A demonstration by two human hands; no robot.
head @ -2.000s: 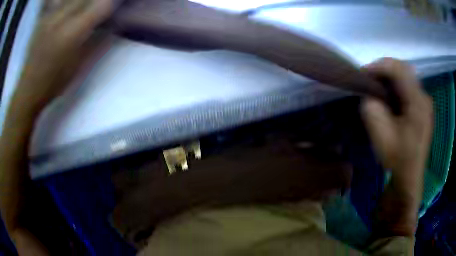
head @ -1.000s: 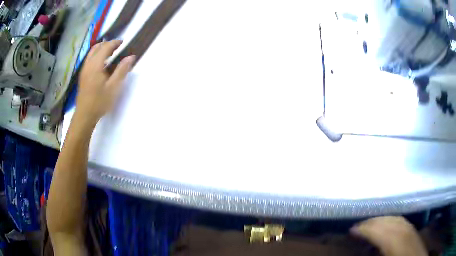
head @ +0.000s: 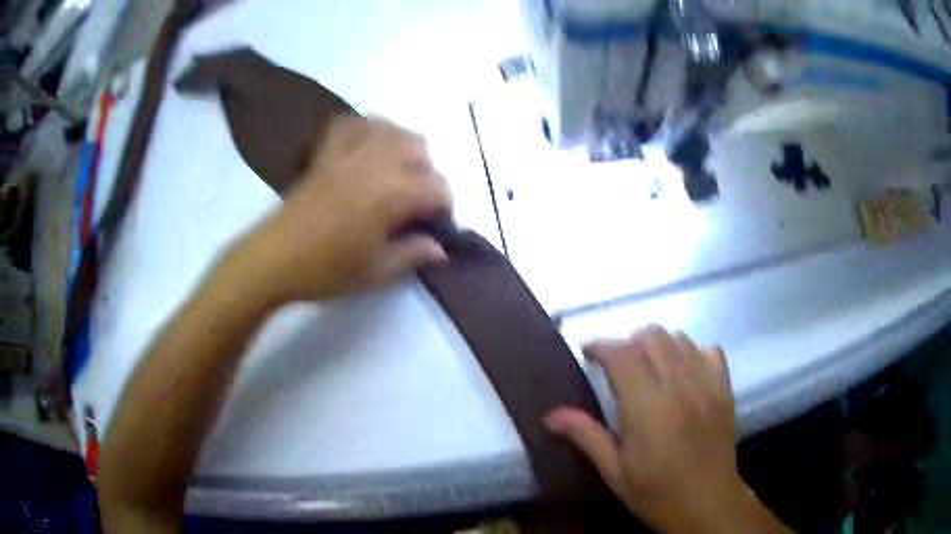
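A long, curved dark-brown cloth strip (head: 490,313) lies across the white table from upper left down over its front edge. My left hand (head: 365,209) grips the strip near its middle, its fingers bunching the cloth. My right hand (head: 662,417) lies at the strip's lower part near the table edge, fingers apart and thumb on the cloth. The sewing machine head (head: 615,83) stands beyond the strip, with the lit needle area under it. A tan label stack (head: 893,215) and a small black heap (head: 800,167) lie to its right.
More brown cloth (head: 130,156) runs along the table's left side beside a blue and red edge. A measuring tape strip (head: 365,499) edges the table front. A small part of a gold-coloured item (head: 488,527) shows at the bottom rim.
The view has shifted right. My left hand has brought a brown strip from the far left to the table's middle. My right hand has come up from the lap onto the strip.
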